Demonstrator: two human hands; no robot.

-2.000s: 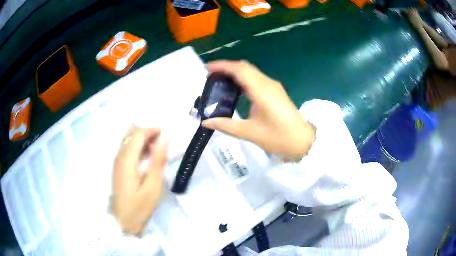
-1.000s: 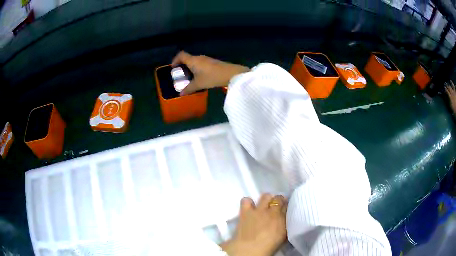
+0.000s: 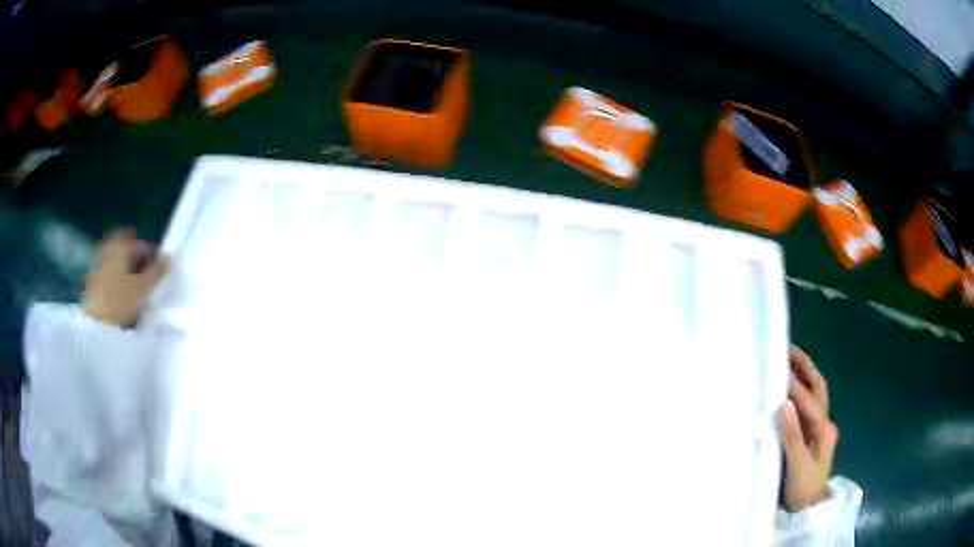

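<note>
The large white tray (image 3: 481, 353) fills the middle of the head view, with ribbed compartments along its far edge. Its centre is glared to plain white, so any contents there cannot be told. My left hand (image 3: 123, 280) is at the tray's left edge, blurred, with its fingers at the rim. My right hand (image 3: 808, 430) is at the tray's right edge, fingers and thumb around the rim. Both hands hold the tray between them.
Beyond the tray on the green bench (image 3: 865, 363) stands a row of open orange boxes (image 3: 406, 133) with dark insides. Orange lids with white pattern (image 3: 598, 137) lie between them. The box at the right (image 3: 755, 182) has a pale strip inside.
My right hand has left the orange box and moved to the tray's right edge. My left hand has moved to its left edge. The view has shifted, and the watch is no longer seen.
</note>
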